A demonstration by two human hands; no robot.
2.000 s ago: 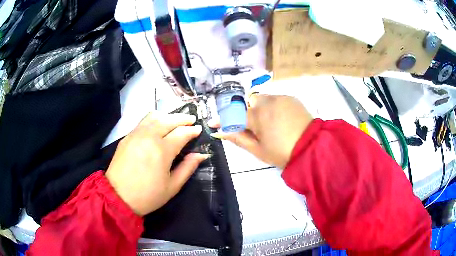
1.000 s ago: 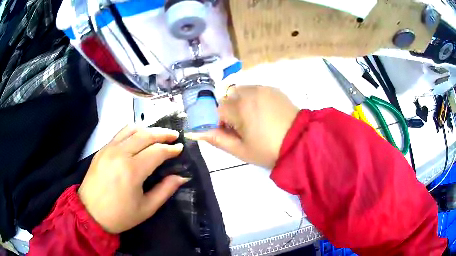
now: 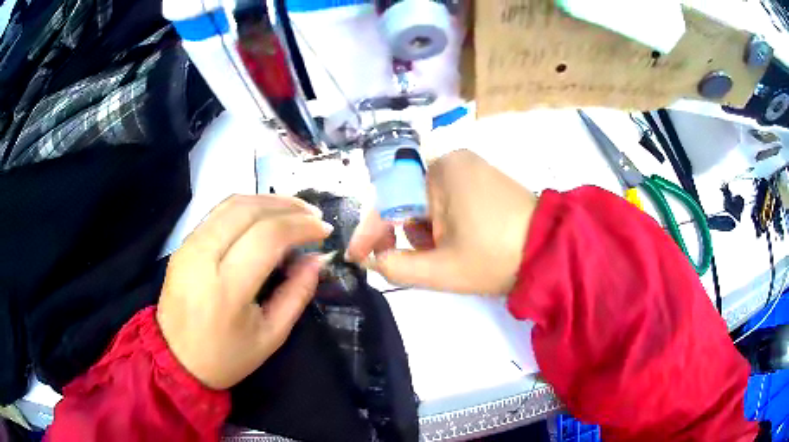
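My left hand pinches the small plaid piece between thumb and fingers, just in front of the needle area. My right hand pinches the edge of the same work from the right; its fingertips are blurred and partly behind the grey-blue cylinder. The black strip runs from the fingers down to the table's front edge. Plain black fabric lies under my left hand. The sewing machine stands above. The cloth's top end lies in front of the presser foot area; whether it is under the foot is unclear.
The plaid garment body is heaped at the left. Scissors with green and yellow handles lie at the right, near cords and small tools. Cardboard is fixed on the machine arm. A ruler tape runs along the front edge.
The camera view has shifted. The fingertips are now pinched closer together on the cloth, and its top end is bunched a little nearer me than two seconds ago.
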